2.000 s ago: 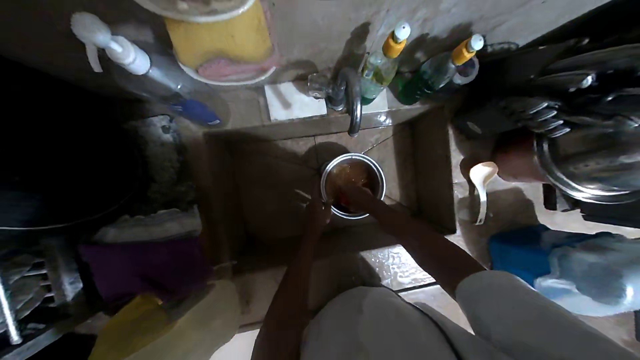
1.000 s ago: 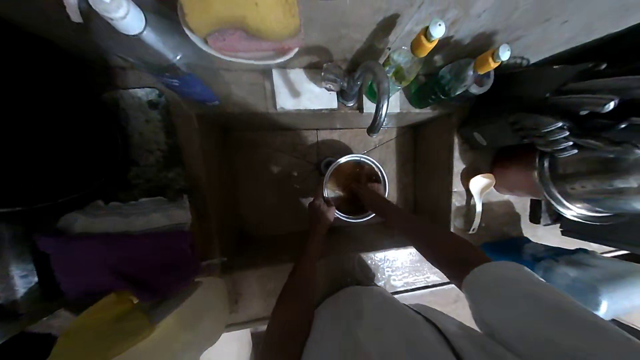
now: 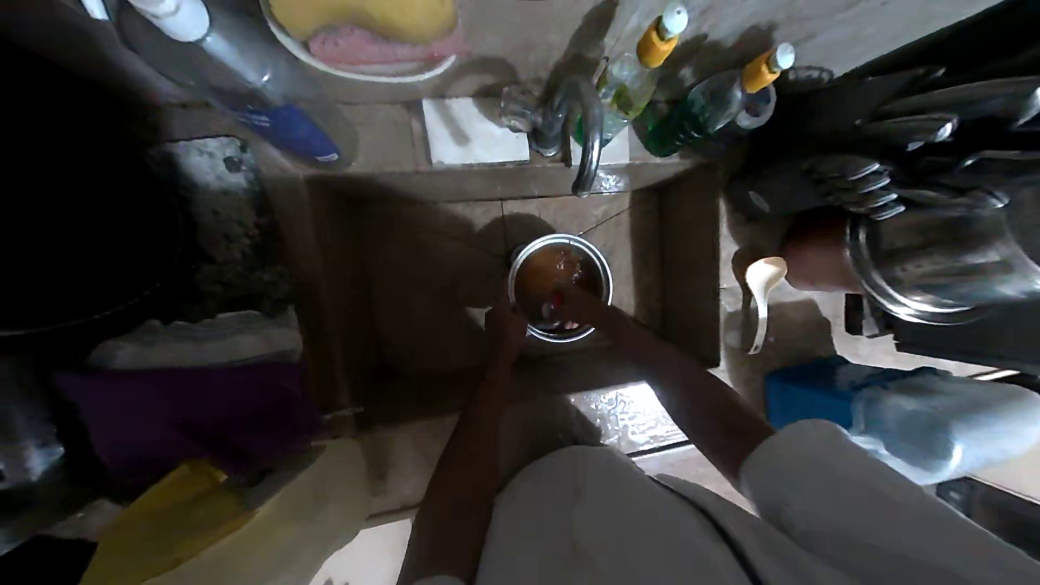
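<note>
A round metal pot (image 3: 603, 268) with brownish liquid and some small pieces in it stands in the tiled sink (image 3: 422, 325), below the curved metal faucet (image 3: 591, 130). My left hand (image 3: 505, 325) grips the pot's rim at its lower left side. My right hand (image 3: 578, 307) reaches into the pot from the lower right, its fingers at the liquid. Reddish and pale bits show by those fingers, and whether they are held cannot be told. The fingertips of my right hand are dim and partly hidden.
Behind the sink are a plate with sponges (image 3: 366, 73), a clear plastic bottle (image 3: 301, 134) and two bottles with yellow necks (image 3: 630, 81) (image 3: 715, 97). To the right lie a pale ladle (image 3: 762, 292), a steel pot (image 3: 934, 252) and a blue container (image 3: 812, 394). Purple cloth (image 3: 195, 414) hangs left.
My right hand has moved within the pot, from its right side toward its lower middle. My left hand stays at the rim.
</note>
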